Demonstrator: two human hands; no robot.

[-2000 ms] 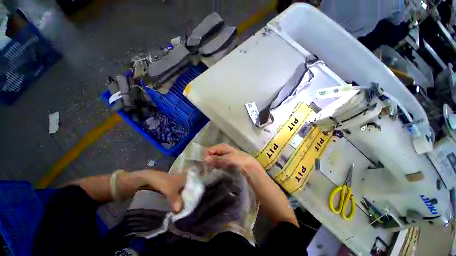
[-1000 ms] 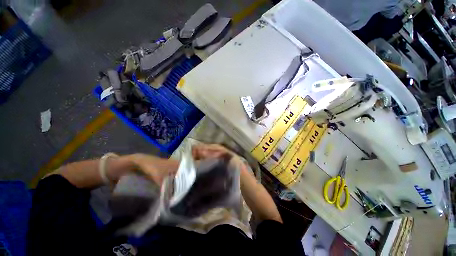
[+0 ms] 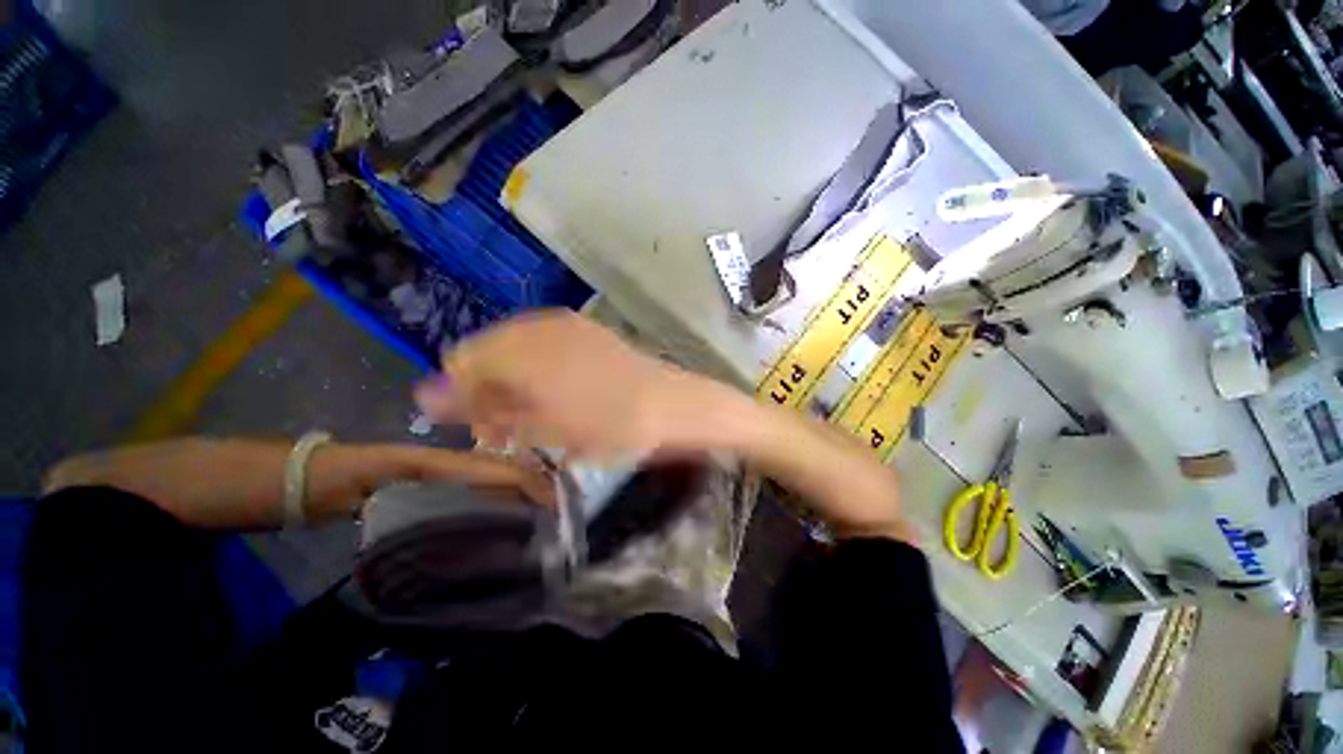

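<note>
A thick bundle of grey-brown pieces (image 3: 449,557) lies on my lap, its layered edges fanning. A pale strip (image 3: 564,523) crosses its middle and a white slip (image 3: 601,483) is beside it. My left hand (image 3: 508,471) is at the bundle's upper edge and holds it; its fingertips are partly hidden. My right hand (image 3: 552,386) is raised above the bundle, blurred, with fingers bent; whether it holds a thread or strip cannot be told.
A blue crate (image 3: 501,280) with grey bundles stands beyond my hands. On the white machine table (image 3: 663,162) lie a long grey strip with a ticket (image 3: 729,268), yellow PIT tape (image 3: 843,312) and yellow-handled scissors (image 3: 982,526). The sewing machine (image 3: 1164,427) is at right.
My right hand has risen from the bundle and moved left over it. The bundle has turned and now lies flatter under my left hand. The table and crate sit slightly further up and left in view.
</note>
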